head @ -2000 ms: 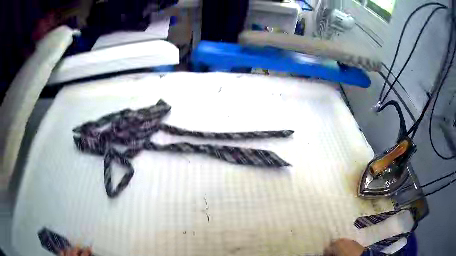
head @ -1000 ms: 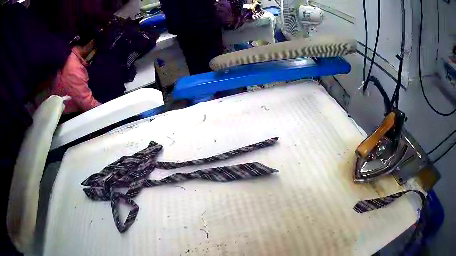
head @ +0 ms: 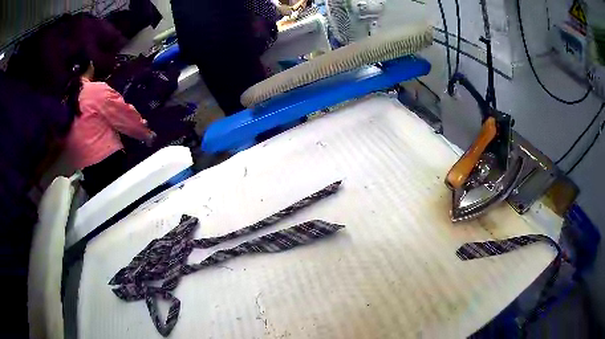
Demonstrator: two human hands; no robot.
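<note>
A heap of dark plaid neckties lies on the white ironing cover, left of the middle. A wide tie blade and a thin tail stretch from it to the right, and a loop hangs towards the near side. Another plaid tie lies at the right edge and drops over it. The steam iron with its orange-brown handle rests at the right edge, its tip on the scorched cover. Neither of my hands is in the picture.
A blue board with a ribbed beige pad stands behind the table. White padded boards stand at the left. A person in pink and a dark-clothed person are beyond. Black cords hang at the right wall.
My hands, at the bottom edge two seconds ago, have left the picture. The view has turned and tilted. The tie piece at the lower left is out of view. The iron still rests at the right.
</note>
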